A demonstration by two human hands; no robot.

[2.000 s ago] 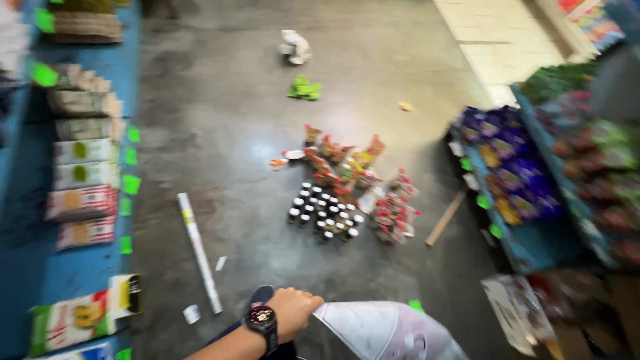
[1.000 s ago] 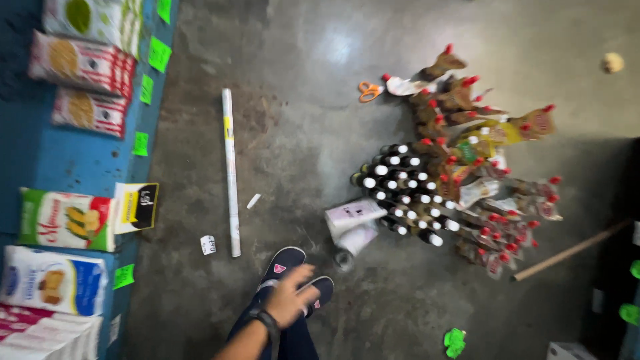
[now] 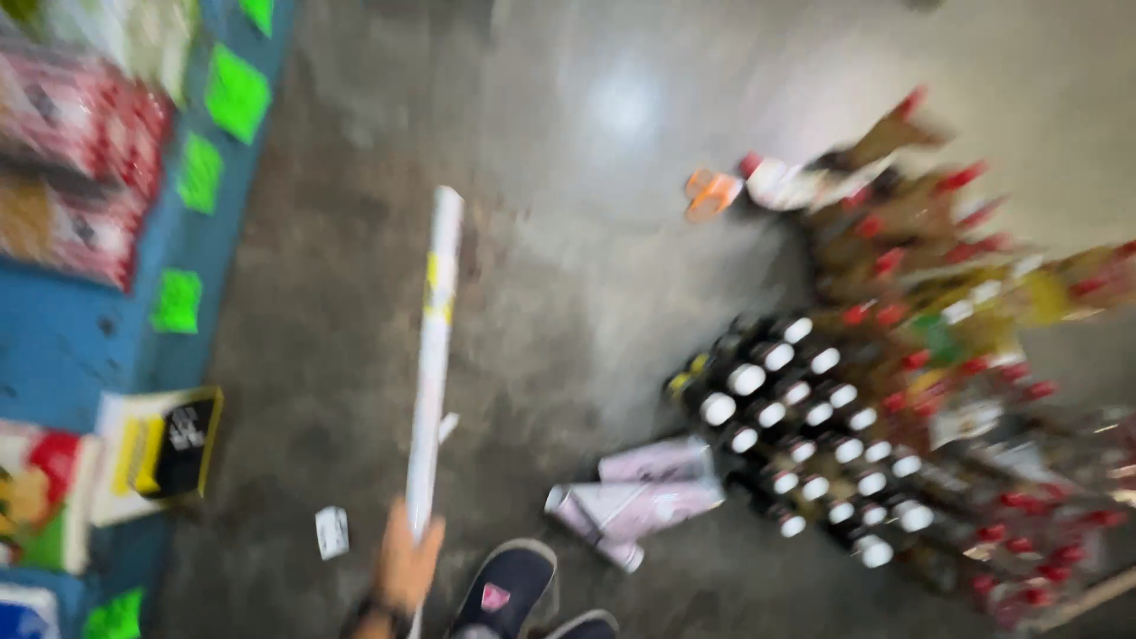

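My left hand (image 3: 408, 555), with a dark watch at the wrist, is at the bottom, left of my shoes. Its thumb and fingers are around the lower end of a long white roll or tube (image 3: 435, 355) with a yellow patch; blur hides the exact grip. My right hand is out of view. Right of my shoes, a crumpled pale pink printed bag or packet (image 3: 661, 501) lies on the floor beside a cluster of dark bottles with white caps (image 3: 803, 426). Red-capped pouches (image 3: 887, 240) are grouped behind and right of the bottles.
A blue shelf (image 3: 177, 355) with packets and green tags runs along the left. Orange-handled scissors (image 3: 710, 195) lie near the pouches. A small white label (image 3: 332, 532) is on the floor by my hand. My dark shoe (image 3: 510, 586) stands at the bottom, and a wooden stick (image 3: 1087, 603) lies lower right.
My left hand, which held the pale printed bag two seconds ago and was off it one second ago, is now at the roll's lower end. The bag now lies by the bottles.
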